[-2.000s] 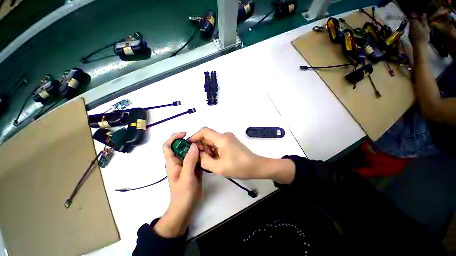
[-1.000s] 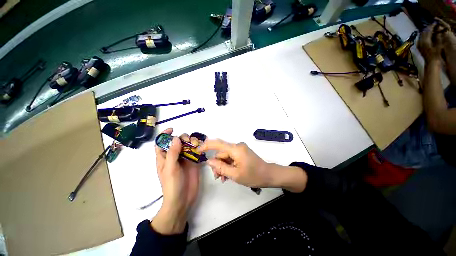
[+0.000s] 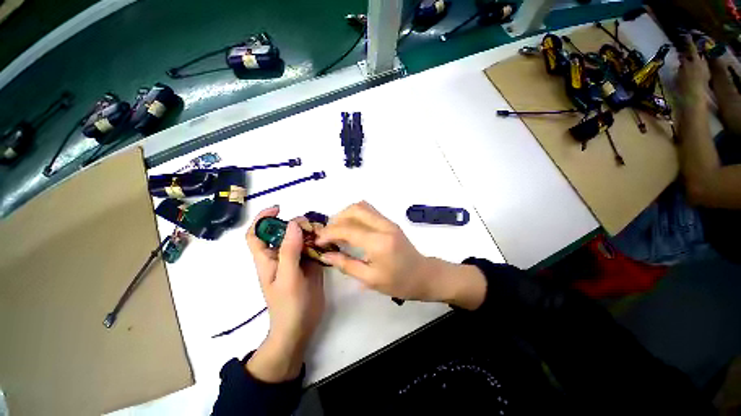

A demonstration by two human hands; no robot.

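Note:
My left hand [image 3: 288,272] holds an open unit with its green circuit board [image 3: 271,232] facing up at the left end. My right hand [image 3: 374,252] has its fingertips on the unit's right part, where dark reddish wires and a bit of yellow [image 3: 317,253] show. The fingers hide much of the housing. A thin dark lead [image 3: 242,323] comes out below my left hand onto the bench. A black cover plate [image 3: 437,214] lies flat to the right of my hands.
Waiting units [image 3: 219,199] with cords lie at left, partly by a cardboard sheet [image 3: 81,284]. Spare covers [image 3: 351,140] stand behind my hands. A green conveyor [image 3: 317,32] with a metal upright [image 3: 383,36] carries units. At right, a neighbour's arm [image 3: 699,138] is beside a yellow-and-black pile [image 3: 605,77].
The unit has turned from board only showing to wires and yellow parts also showing. My right fingers have moved onto its right part. The conveyor units have shifted right in view.

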